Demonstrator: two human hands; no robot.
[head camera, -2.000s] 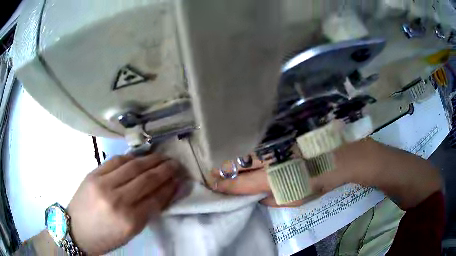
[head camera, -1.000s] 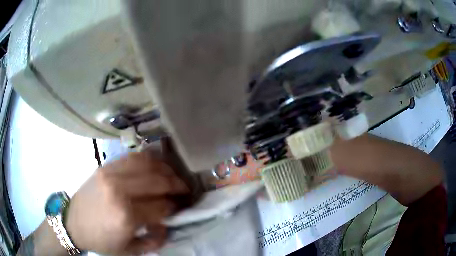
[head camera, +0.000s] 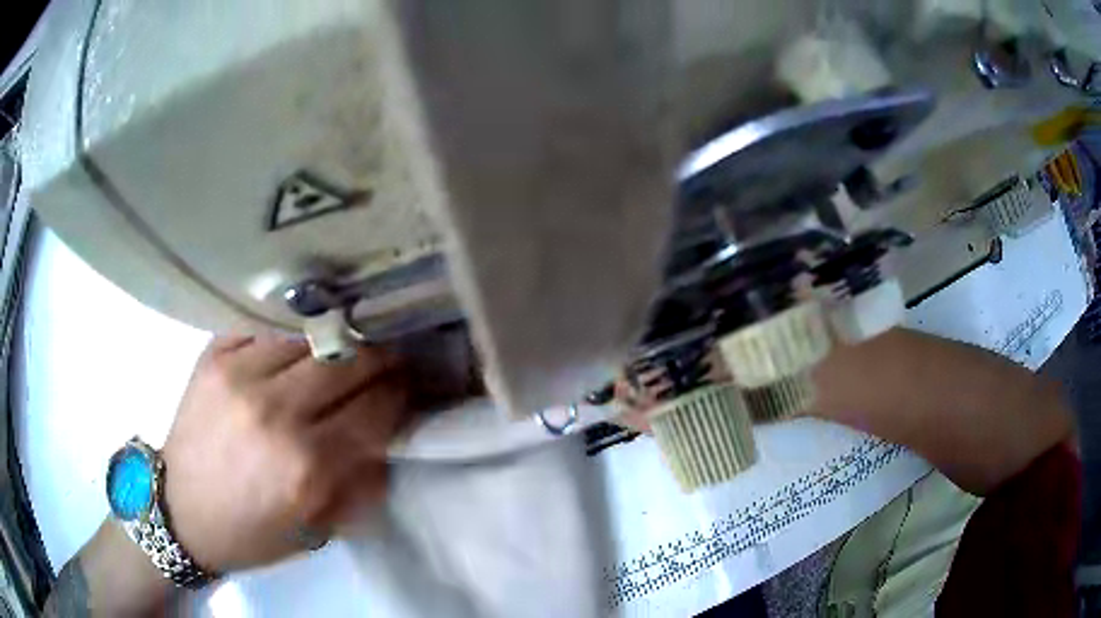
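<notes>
A light grey-white garment panel hangs blurred below the cream sewing machine head and over the table's front edge. My left hand, with a watch on its wrist, is at the panel's left upper edge with fingers bent on the cloth under the head. My right hand is mostly hidden behind the ribbed tension knobs; only a bit of it and the forearm show, to the right of the cloth. The presser foot and needle are hidden.
The white table carries a printed rule along its front. A metal guard plate and thread guides sit on the head. Pale green cloth lies at lower right. Something yellow is at the far right edge.
My right hand has drawn back to the right, from beside the cloth to behind the knobs. The cloth's upper part has shifted left. My left hand stays near the same spot, its fingers slightly higher.
</notes>
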